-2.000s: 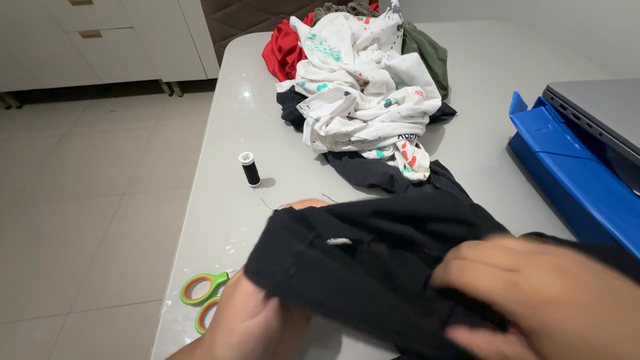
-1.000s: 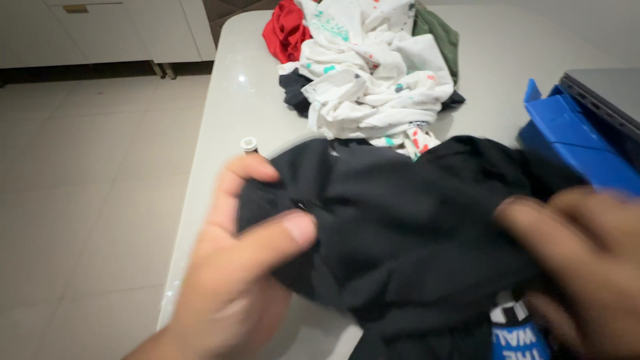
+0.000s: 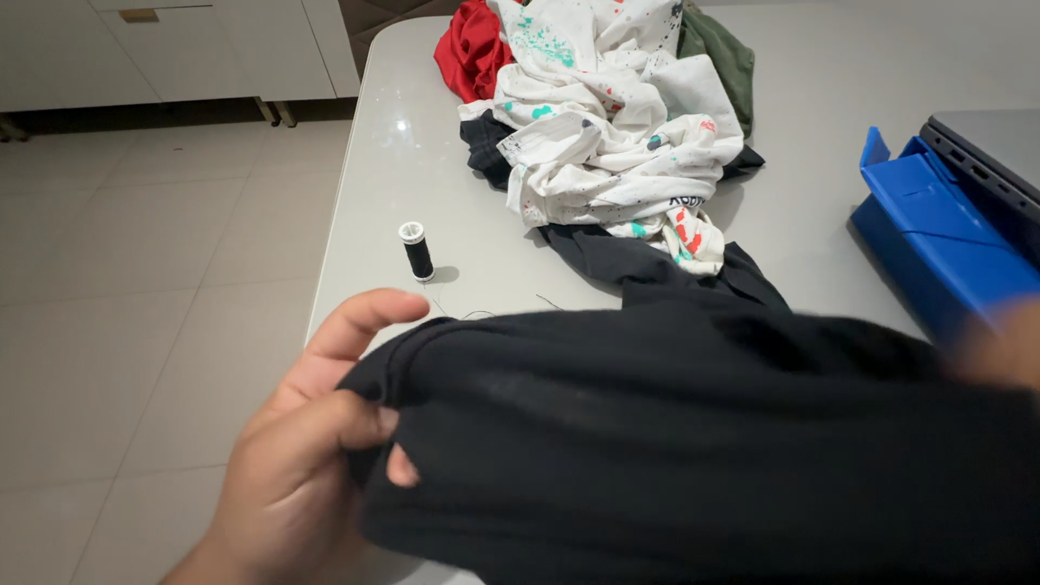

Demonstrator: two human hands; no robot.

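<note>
A black fabric garment is stretched across the lower part of the view. My left hand grips its left edge between thumb and fingers, and a fingertip shows through a gap or opening in the cloth. My right hand, blurred and partly cut off at the right edge, is at the garment's right end; its fingers are mostly hidden. Beyond my left hand, a spool of black thread stands upright on the table. Dark loose thread lies between the spool and the cloth.
A heap of clothes lies at the far side of the pale table: a white paint-splattered garment, a red cloth and a green one. At right, a laptop rests on a blue folder box. White cabinets stand beyond.
The black garment is now drawn out wide, my right hand having moved right to the view's edge. The spool, partly covered one second ago, shows fully. The printed blue patch is out of sight.
</note>
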